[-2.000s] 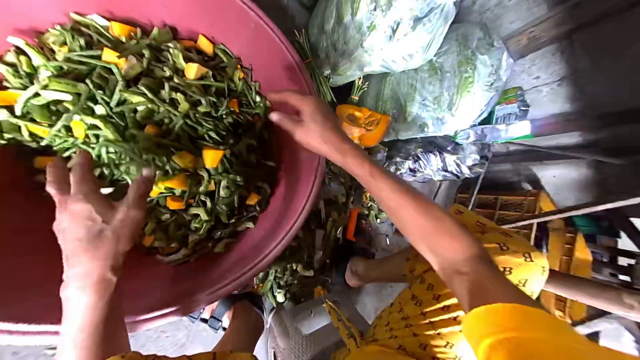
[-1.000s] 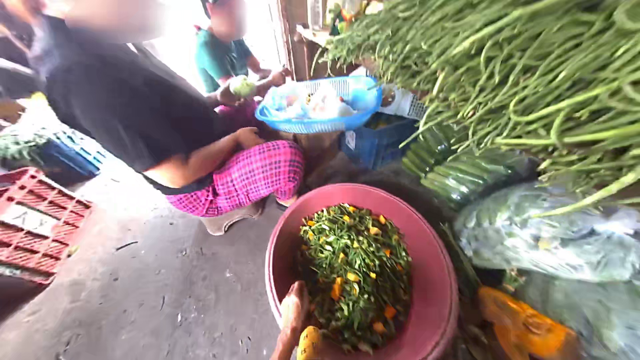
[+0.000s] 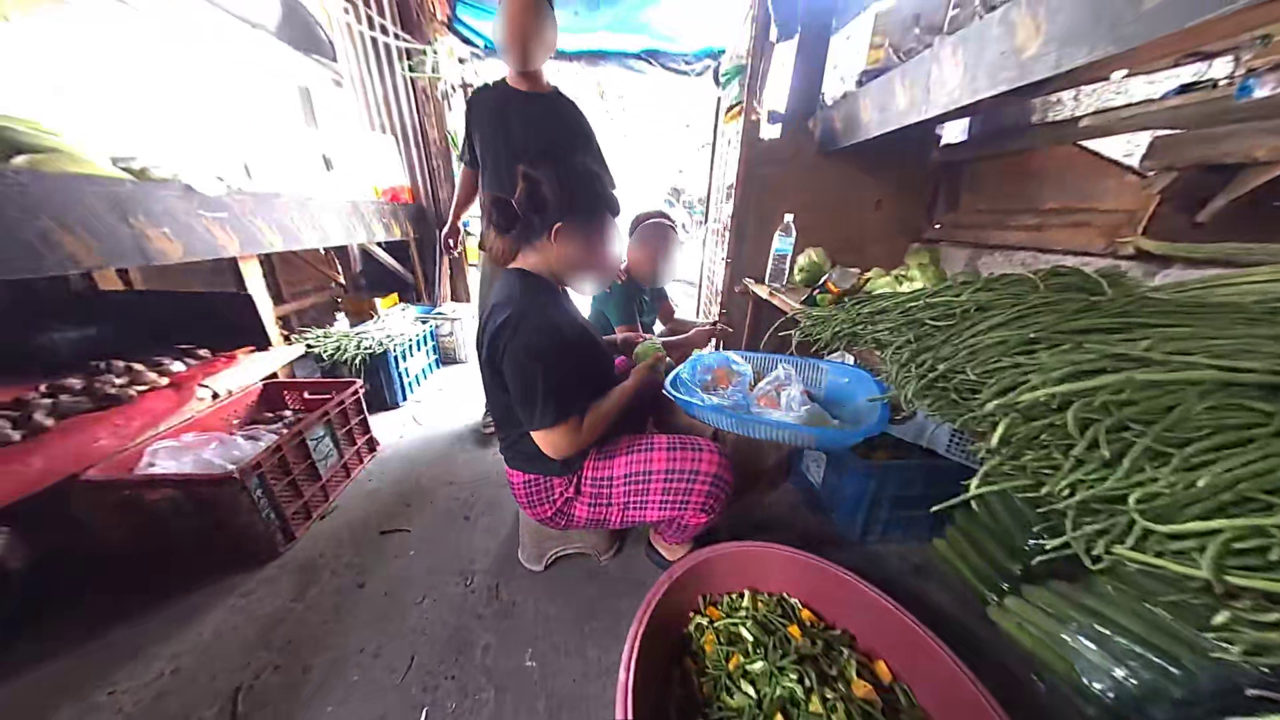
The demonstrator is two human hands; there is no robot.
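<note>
Neither of my hands shows in the view of now. A large pink plastic tub (image 3: 880, 602) stands at the bottom right, cut off by the lower edge. Inside it lie chopped green vegetables (image 3: 765, 655) mixed with orange squash pieces (image 3: 864, 690). Beyond the tub, a blue plastic basket (image 3: 850, 395) holds clear plastic bags (image 3: 785, 395) with things in them. To its right lies a big heap of long green beans (image 3: 1130, 400). Wrapped green vegetables (image 3: 1090, 620) are below the heap.
A person in a black shirt (image 3: 545, 380) sits on a low stool (image 3: 565, 545), holding a round green vegetable (image 3: 648, 351). Another person (image 3: 530, 140) stands behind, and one in green (image 3: 630, 300) sits farther back. A red crate (image 3: 310, 460) is at left, a blue crate (image 3: 870, 495) under the basket.
The view has swung up from the tub to the room. Two seconds ago both my hands were at the tub's vegetables; one second ago one hand was at its rim. Now neither shows.
</note>
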